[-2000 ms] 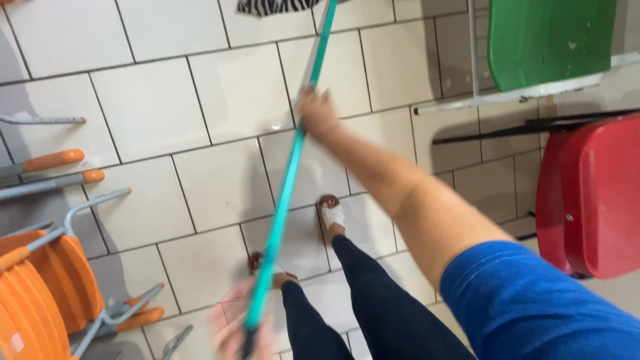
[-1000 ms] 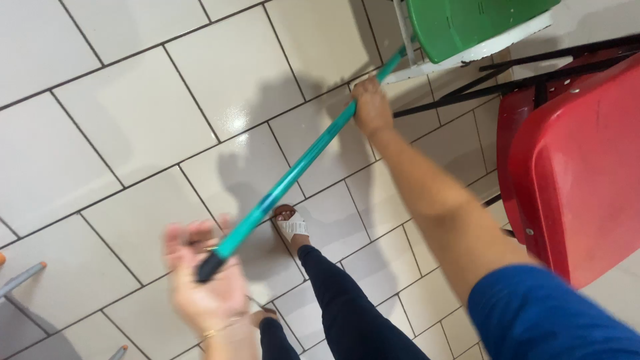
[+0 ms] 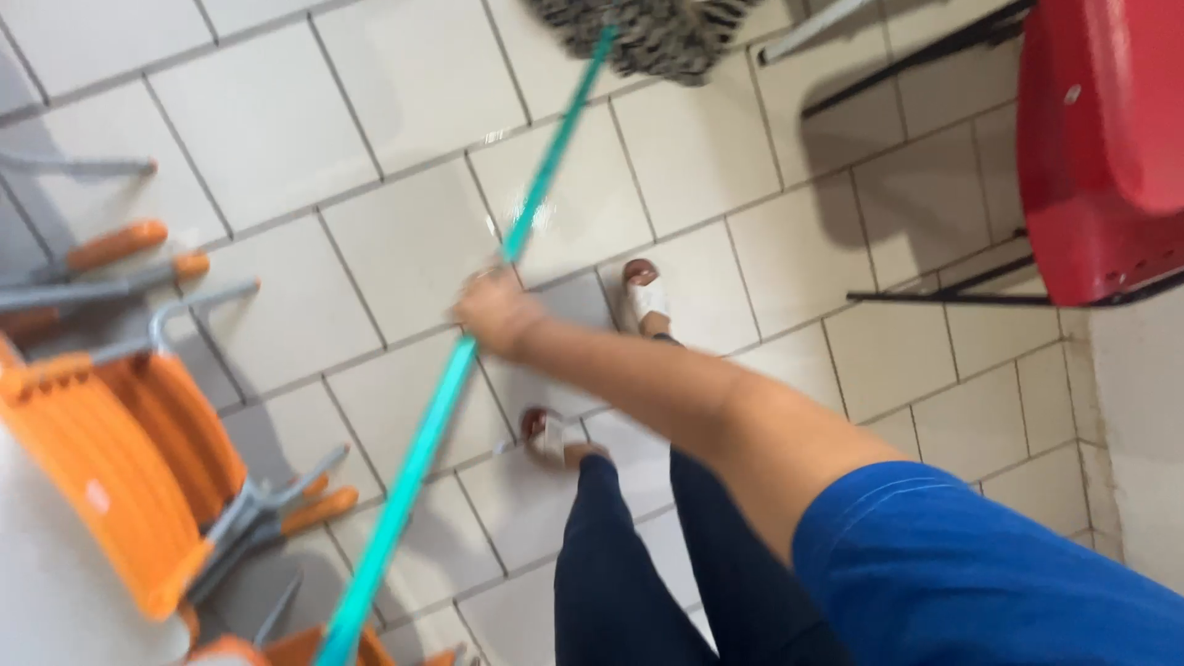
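My right hand (image 3: 499, 310) is closed around the middle of a teal mop handle (image 3: 407, 472), with the arm in a blue sleeve reaching in from the lower right. The handle slants from the bottom left up to a grey, dark-streaked mop head (image 3: 657, 37), which lies on the tiled floor (image 3: 592, 185) at the top edge. The handle's near end is cut off by the bottom of the view. My left hand is out of the picture.
Orange chairs (image 3: 111, 462) with grey metal legs stand at the left. On the right is a red folding chair (image 3: 1101, 139) with black legs, near a pale wall (image 3: 1142, 416). My feet in white and brown shoes stand on the tiles below the mop head.
The mop head has come into view at the top, whereas one second ago the handle reached toward the green chair. My left hand, seen at the handle's end earlier, has left the view.
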